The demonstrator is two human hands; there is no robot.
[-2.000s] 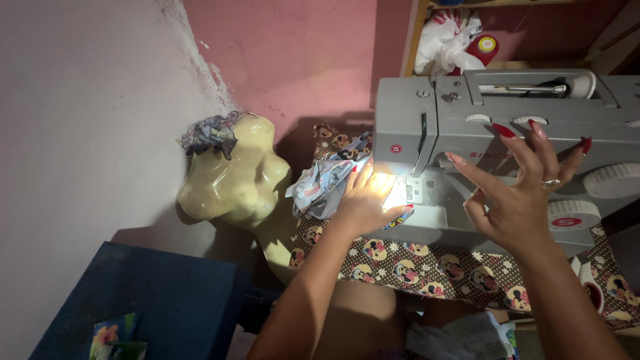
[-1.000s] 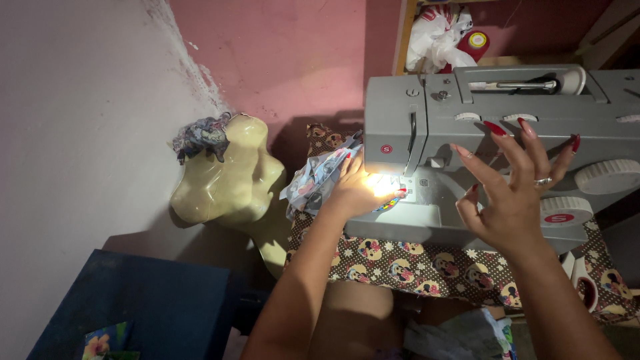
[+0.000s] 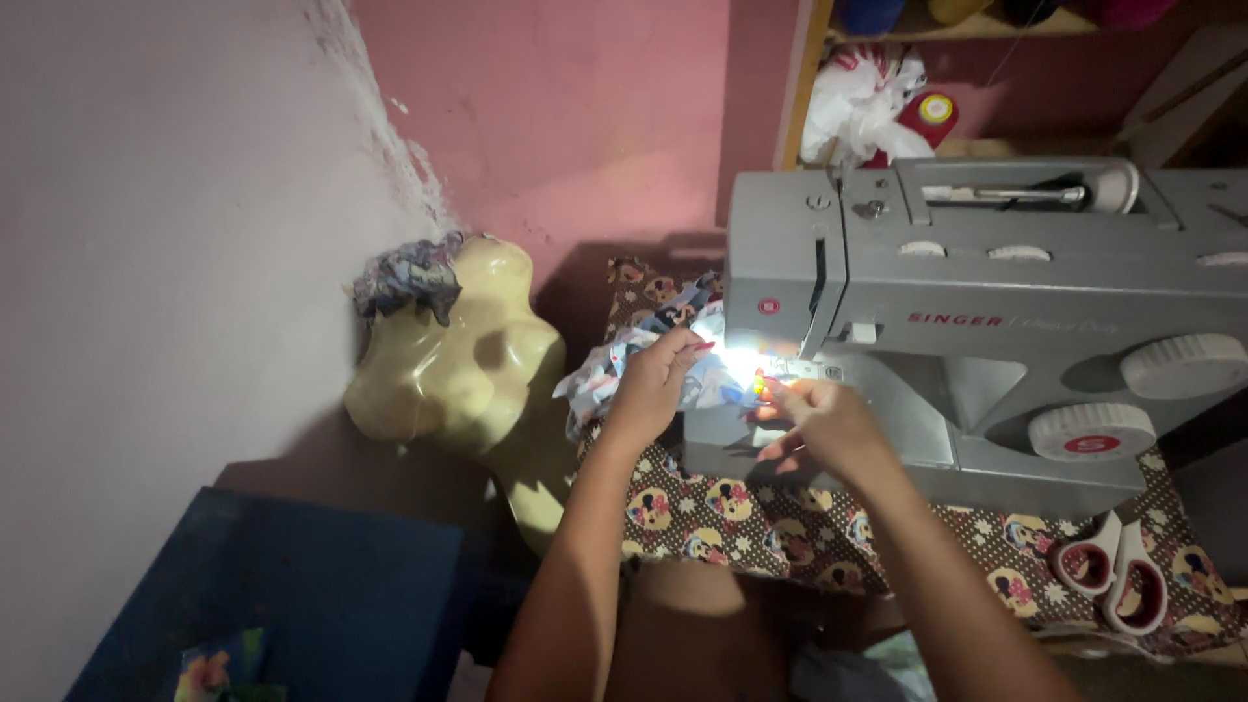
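Observation:
A grey Singer sewing machine (image 3: 877, 292) stands on a table covered with brown patterned cloth, its lamp lighting the needle area brightly. Light blue patterned fabric (image 3: 717, 385) lies at the machine's left end and bunches out to the left. My left hand (image 3: 658, 380) pinches that fabric beside the needle area. My right hand (image 3: 814, 424) holds the fabric's near right edge between thumb and finger, just in front of the needle area, the other fingers loosely spread. Glare hides the presser foot and needle.
White-handled scissors (image 3: 1116, 575) lie at the table's right front. A cream mannequin torso (image 3: 458, 351) with crumpled cloth (image 3: 409, 278) on it stands left of the table. A dark blue surface (image 3: 322, 575) is at lower left. Behind the machine, a shelf (image 3: 804, 88) holds a plastic bag (image 3: 858, 107) and thread spools.
My right hand has come down and left from the front of the machine's body to the fabric, and its fingers have closed on the edge. My left hand has shifted left, away from the needle area.

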